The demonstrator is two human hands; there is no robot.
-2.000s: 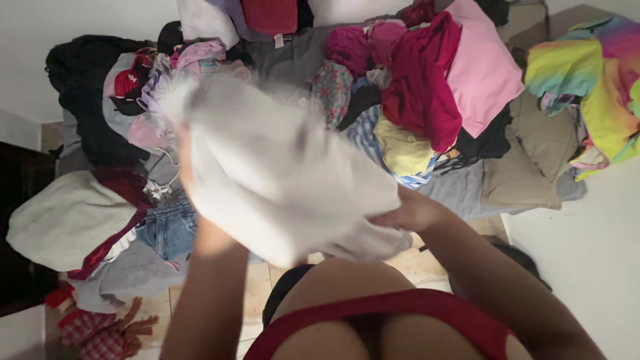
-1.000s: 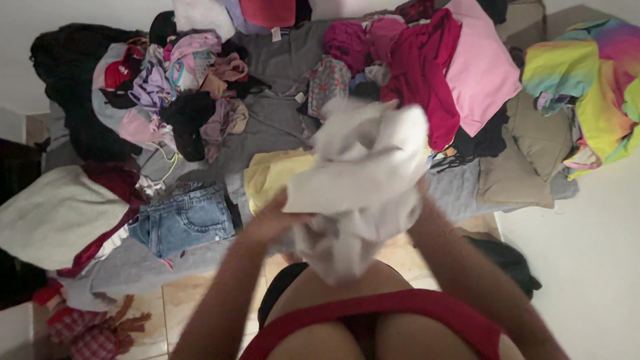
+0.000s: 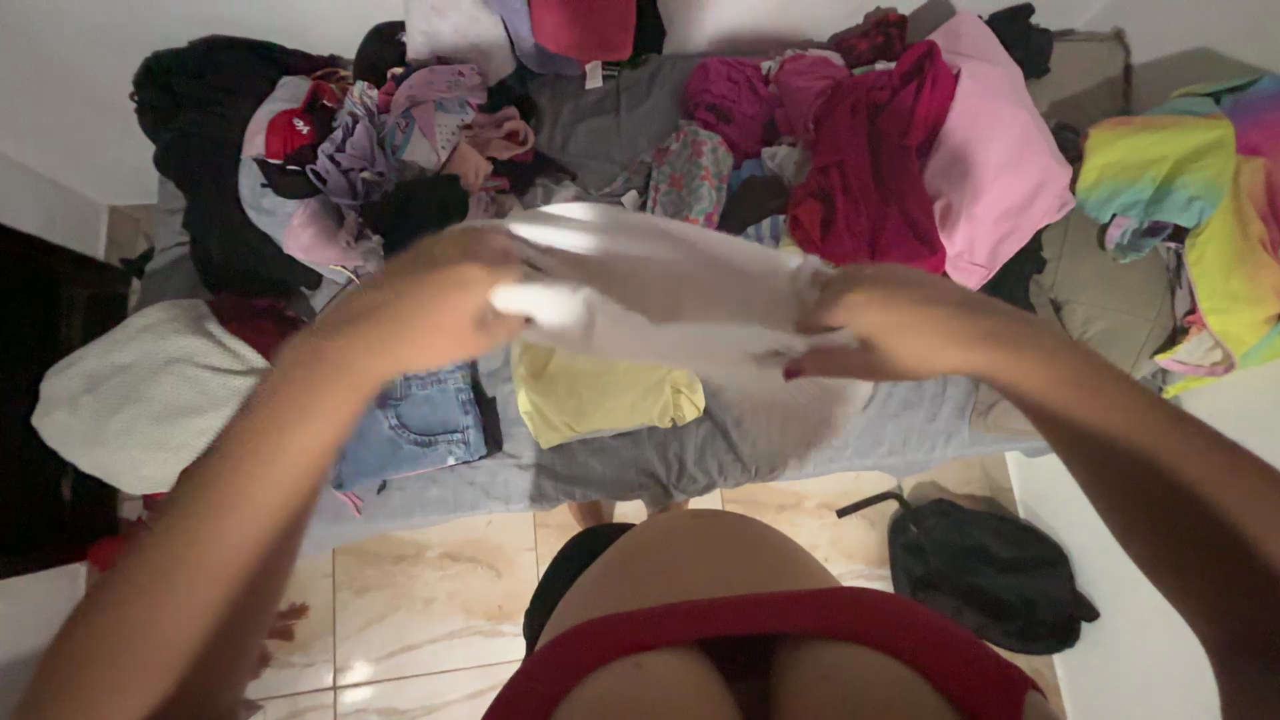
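A white cloth garment (image 3: 660, 290), blurred by motion, is stretched between my two hands above the bed. My left hand (image 3: 460, 295) grips its left end, and my right hand (image 3: 880, 320) grips the opposite end. Beneath it on the grey sheet lies a yellow folded garment (image 3: 605, 395), partly covered from view. Blue denim shorts (image 3: 435, 415) lie to its left, below my left forearm. Behind the white garment are a floral cloth (image 3: 690, 175) and a crimson garment (image 3: 880, 160).
Mixed clothes and a red cap (image 3: 295, 130) are heaped at the bed's back left. A pink cushion or cloth (image 3: 995, 150) and rainbow-coloured fabric (image 3: 1160, 165) are at the right. A black bag (image 3: 985, 575) sits on the tiled floor (image 3: 430, 600). A whitish textured cloth (image 3: 150, 390) lies far left.
The white garment was bunched between my hands one second ago and is now spread out sideways. My hands have moved apart and farther over the bed.
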